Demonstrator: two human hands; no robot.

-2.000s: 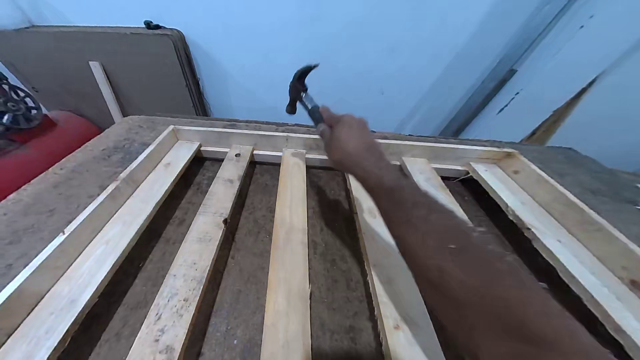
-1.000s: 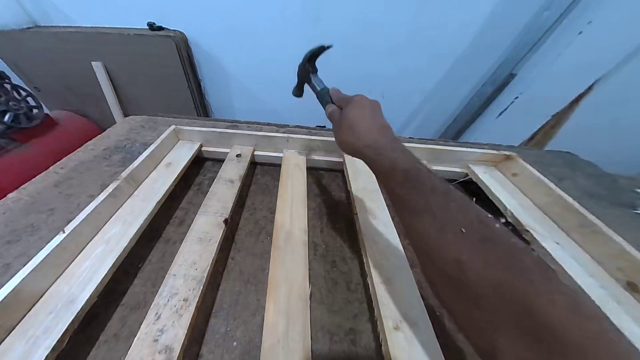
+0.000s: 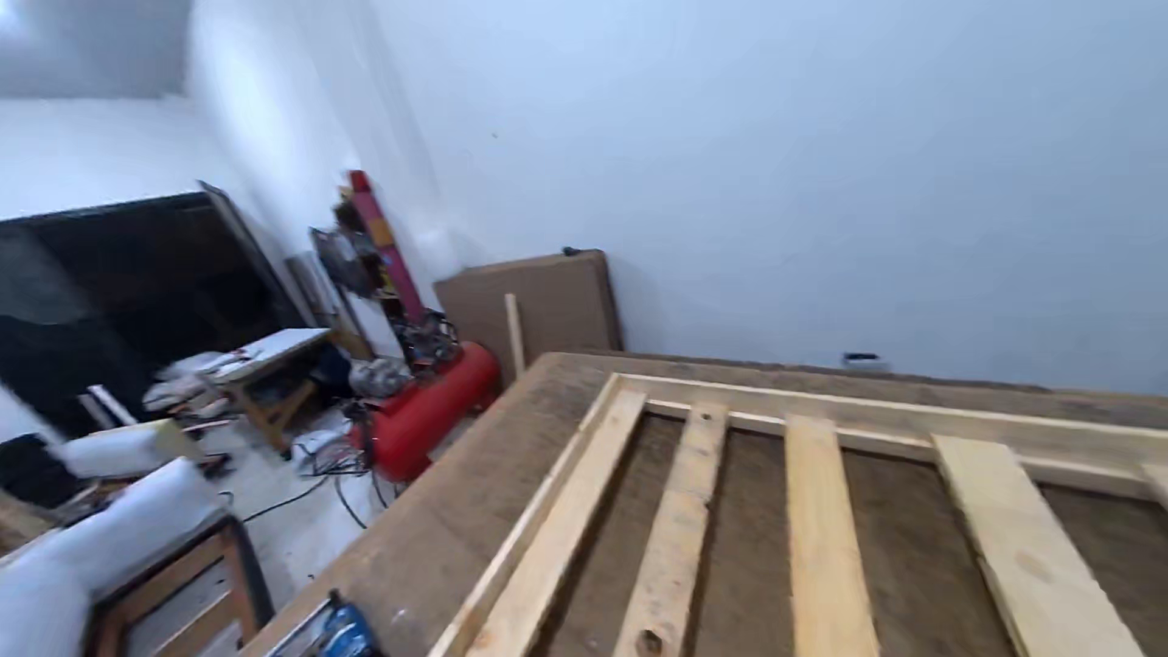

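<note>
Neither my left hand nor my right hand shows in the head view, and the claw hammer is out of view too. A pale wooden frame [image 3: 511,557] lies on the brown-topped workbench [image 3: 429,538]. Several slats run inside it, among them a knotty slat [image 3: 680,538], a smoother slat [image 3: 826,538] and a wide slat [image 3: 1031,538]. Their far ends meet the frame's back rail [image 3: 867,406]. At the bench's near left edge lies a blue tool [image 3: 347,634], partly cut off by the view.
Left of the bench stands a red air compressor [image 3: 429,415], with cables on the floor. Brown panels [image 3: 557,297] lean on the wall behind it. Farther left are a small worktable [image 3: 274,351] and a white padded piece with a wooden frame [image 3: 137,529]. A small dark object [image 3: 862,359] sits by the wall.
The view has swung left, showing more of the room. My right hand, which held a claw hammer raised above the frame, is out of view along with the hammer.
</note>
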